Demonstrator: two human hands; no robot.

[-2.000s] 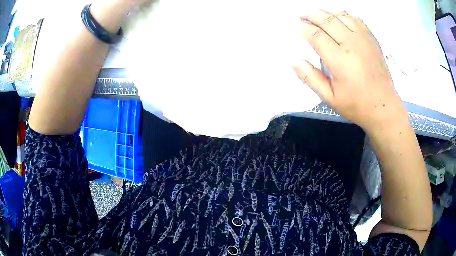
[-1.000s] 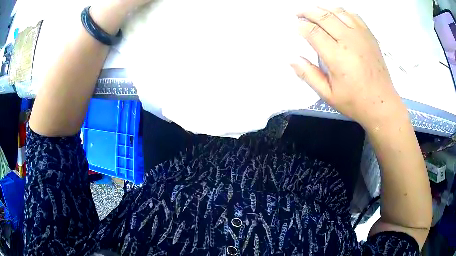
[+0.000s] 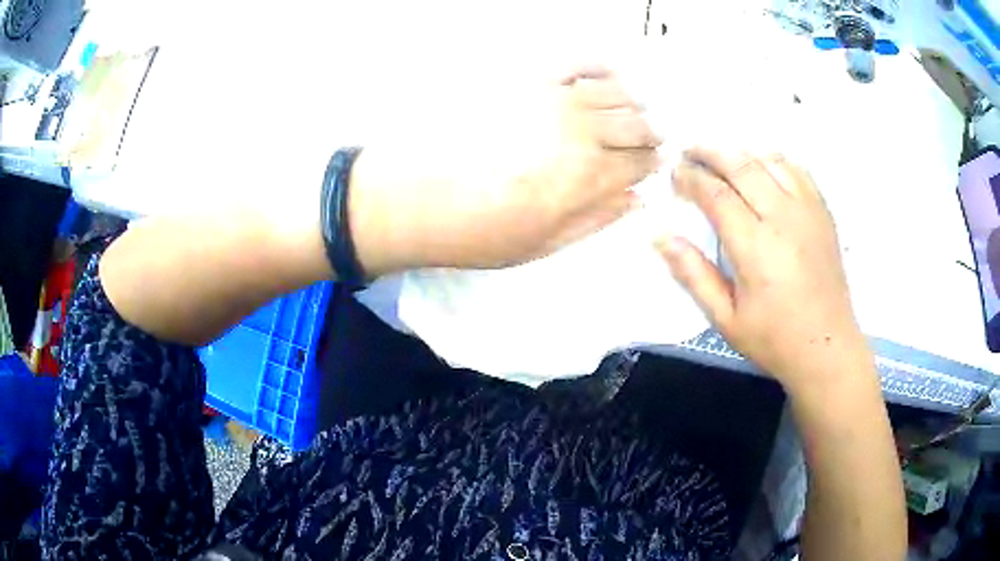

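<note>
A white fabric piece [image 3: 493, 323] lies over the table front, its curved edge hanging down in the middle; it is overexposed and merges with the white table. My left hand [image 3: 548, 181] lies on the cloth, fingers pointing right, close to the right fingertips. My right hand [image 3: 768, 241] rests on the cloth to the right, thumb and fingers apart. Whether either hand pinches cloth cannot be told. Part of the sewing machine with its needle area [image 3: 858, 44] shows at the top right.
A ruler-marked front edge [image 3: 910, 384] runs along the table. A smartphone [image 3: 983, 219] lies at the right edge. A tan board [image 3: 115, 104] is at the table's left end. A blue crate [image 3: 269, 367] is below the table at left.
My left hand has come into view and moved right, next to my right hand. The view has shifted up, so the machine's needle area now shows.
</note>
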